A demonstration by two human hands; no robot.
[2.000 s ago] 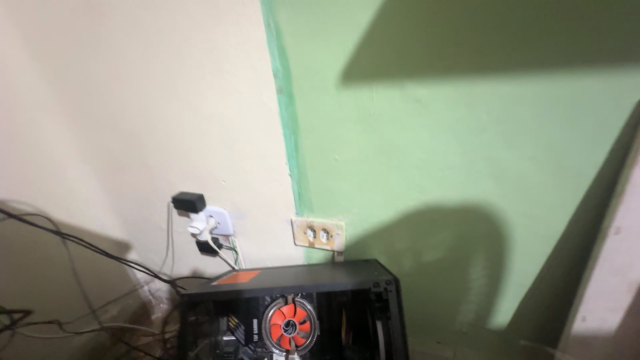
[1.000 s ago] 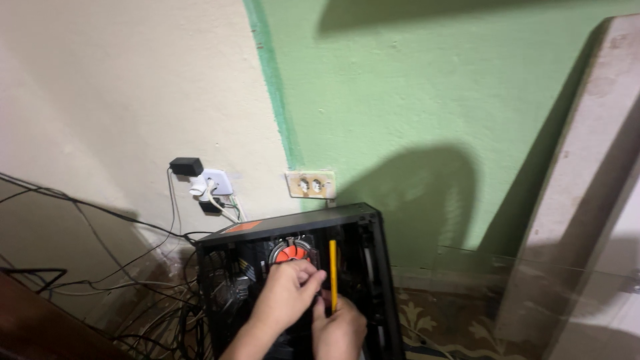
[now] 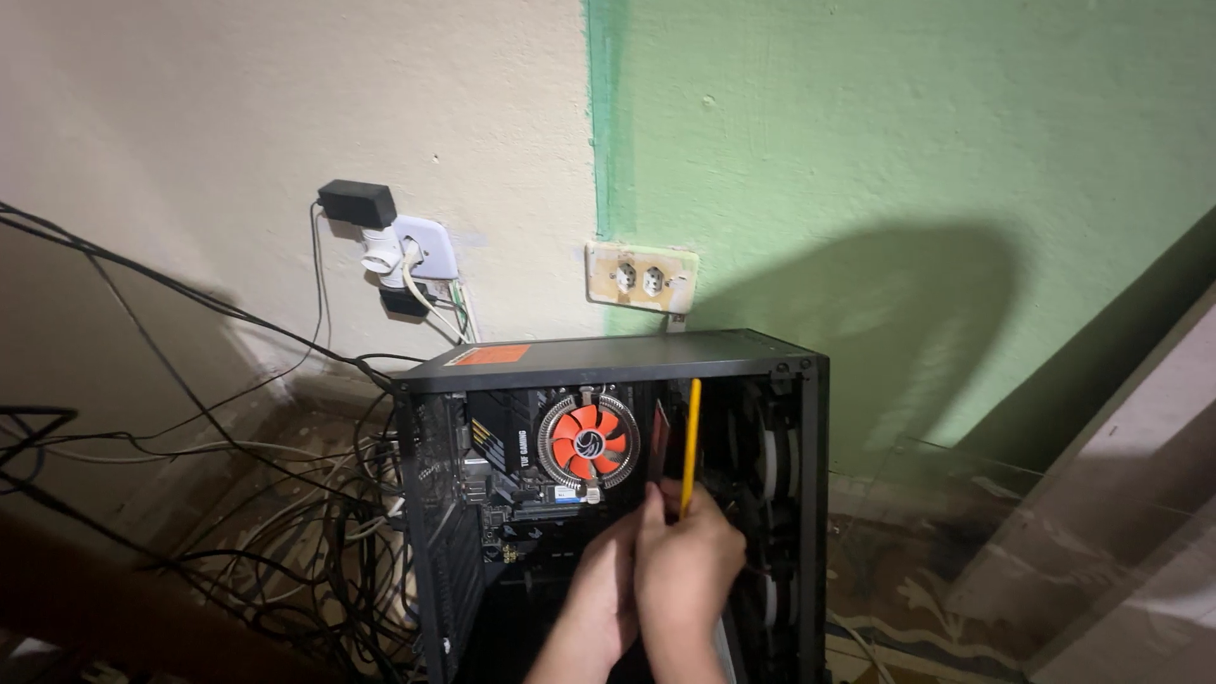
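Note:
A black desktop computer case stands with its side open, showing a motherboard and a round CPU cooler with an orange fan. My right hand grips a thin yellow stick, perhaps a pencil, that points upward. Close against it on the left is my left hand, its fingers largely hidden behind the right one. Both hands are at the case opening, below and right of the fan. Just above the fingertips a reddish memory module stands upright; whether the fingers touch it I cannot tell.
Tangled black and white cables lie left of the case. On the wall behind are a white outlet with a black power adapter and a stained double outlet. A pale board leans at the right, near a clear panel.
Two seconds ago no hands were in view. One second ago my left hand was in front of the fan; it has moved right and down, beside my right hand, uncovering the fan.

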